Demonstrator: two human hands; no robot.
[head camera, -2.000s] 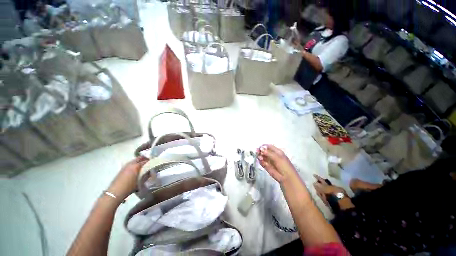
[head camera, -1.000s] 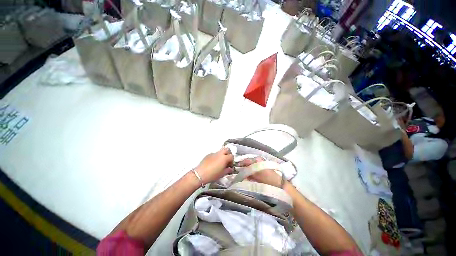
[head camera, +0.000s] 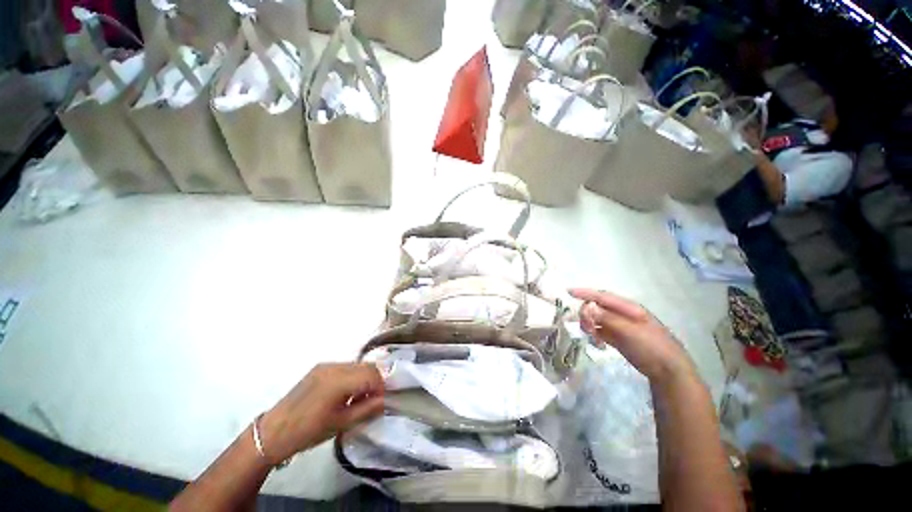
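Several beige tote bags stand one behind another close in front of me, stuffed with white tissue (head camera: 480, 385). The near tote bag's (head camera: 400, 405) opening is spread wide. My left hand (head camera: 335, 400) is at its left rim, with fingers pinched on the edge; the fingertips are partly hidden. My right hand (head camera: 625, 325) is raised right of the bags, with fingers bent and the index finger stretched to the left. A small pale spot shows at its fingertips; I cannot tell whether it is held. Small metal fittings (head camera: 568, 345) lie beside the bags, just left of that hand.
A red wedge-shaped object (head camera: 465, 110) stands mid-table. Rows of stuffed tote bags stand at the back left (head camera: 350, 150) and back right (head camera: 555, 150). Clear plastic (head camera: 615, 400), paper packets (head camera: 710, 250) and a leopard-print cloth (head camera: 750, 320) lie at right. A person in a white top (head camera: 815, 175) is beyond.
Both hands were together inside a bag's opening. My left hand has moved back to the near bag's left rim, and my right hand has moved out to the right. The view has shifted.
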